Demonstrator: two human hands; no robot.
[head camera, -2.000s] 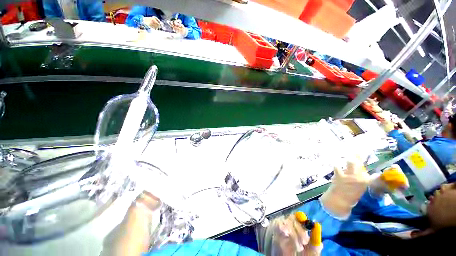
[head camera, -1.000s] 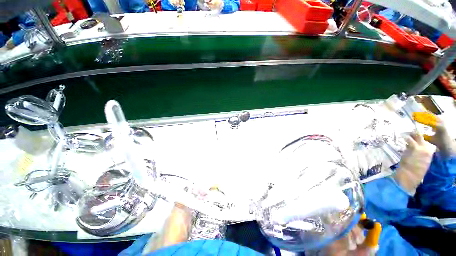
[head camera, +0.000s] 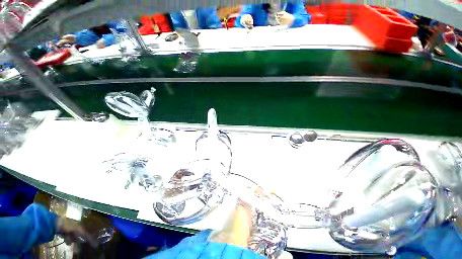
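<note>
My left hand (head camera: 235, 222), cut off below by its blue sleeve, grips a clear lobed assembly near its middle at the bottom centre. Clear rounded lobes (head camera: 190, 197) lie left of the hand, and one lobe with a milky inner tube (head camera: 213, 146) points up. A narrow clear neck (head camera: 304, 215) runs right toward a large clear shell (head camera: 385, 202); glare hides whether they join. My right hand is not visible. A blue sleeve shows at the lower right, partly behind the shell.
A smaller clear balloon-animal body (head camera: 139, 131) stands on the white bench (head camera: 76, 157) to the left. A bottle's silver discs (head camera: 304, 136) show at the back. Behind run the green conveyor (head camera: 268, 103) and red bins (head camera: 387, 30). Another person's hand (head camera: 76, 227) is lower left.
The view has turned right to left, so the bench's left part now shows. The large shell appears farther right. The yellow-tipped hand seen low beside it before is no longer visible.
</note>
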